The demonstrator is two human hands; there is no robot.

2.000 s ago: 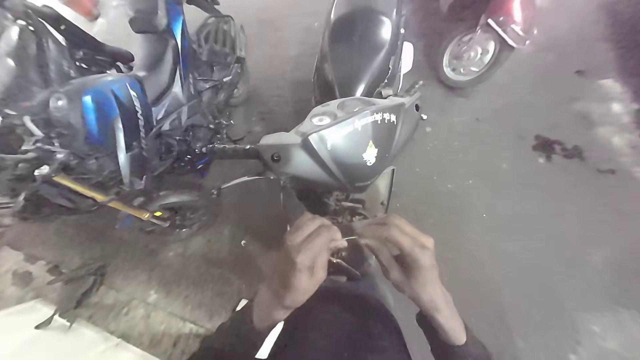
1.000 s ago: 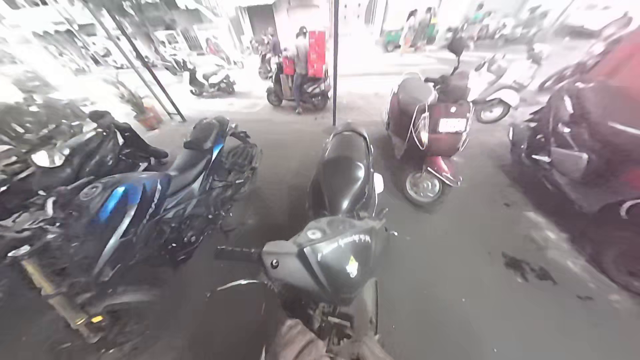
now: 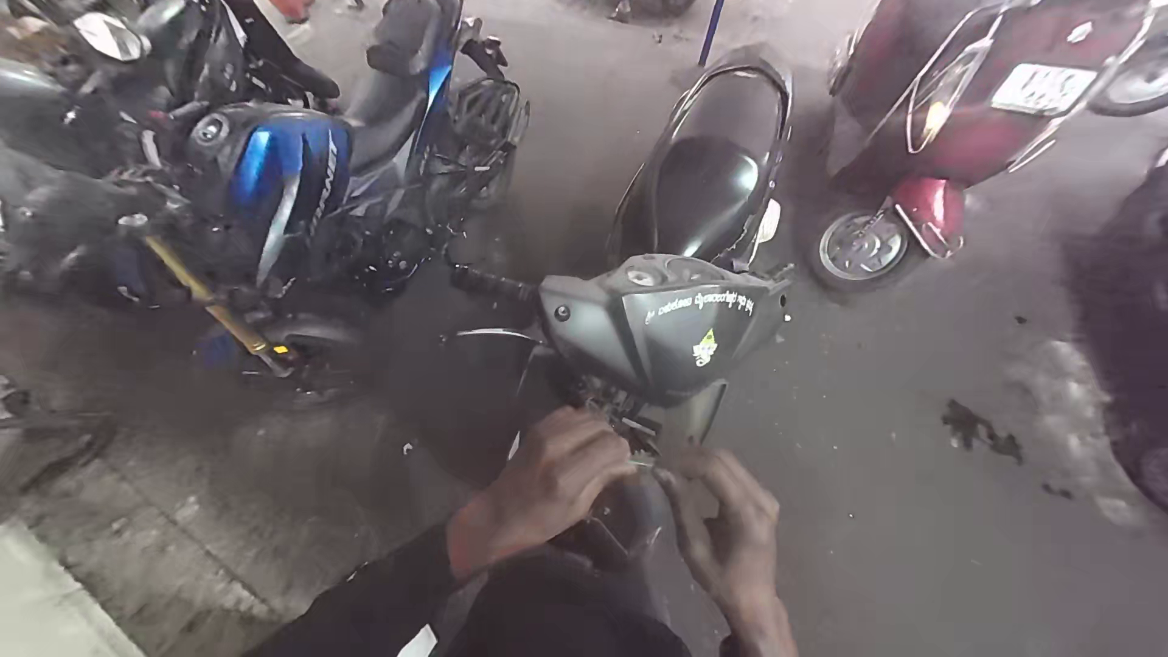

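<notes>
A grey scooter's handlebar cover (image 3: pixel 693 338), bearing white writing and a small yellow-and-white sticker, is just ahead of my hands. Under it the scooter's front is uncovered, and wiring (image 3: pixel 625 415) shows there. My left hand (image 3: pixel 561 465) has its fingers closed on one end of a thin greenish wire (image 3: pixel 641 463). At the wire's other end is my right hand (image 3: pixel 725 520), thumb and fingertips pinched together. The scooter's black seat (image 3: pixel 721 164) lies beyond the handlebar. My fingers partly hide the wire's ends.
A blue and black motorcycle (image 3: pixel 301 173) stands at the left, its gold fork tube (image 3: pixel 205 297) slanting down. At the upper right a dark red scooter (image 3: pixel 967 100) is parked. A pale slab (image 3: pixel 55 602) fills the lower left corner, and a dark stain (image 3: pixel 981 429) marks the ground at right.
The view tilted up to the street one second ago and is down again. Both hands, mostly out of sight then, are in full view, close together as two seconds ago.
</notes>
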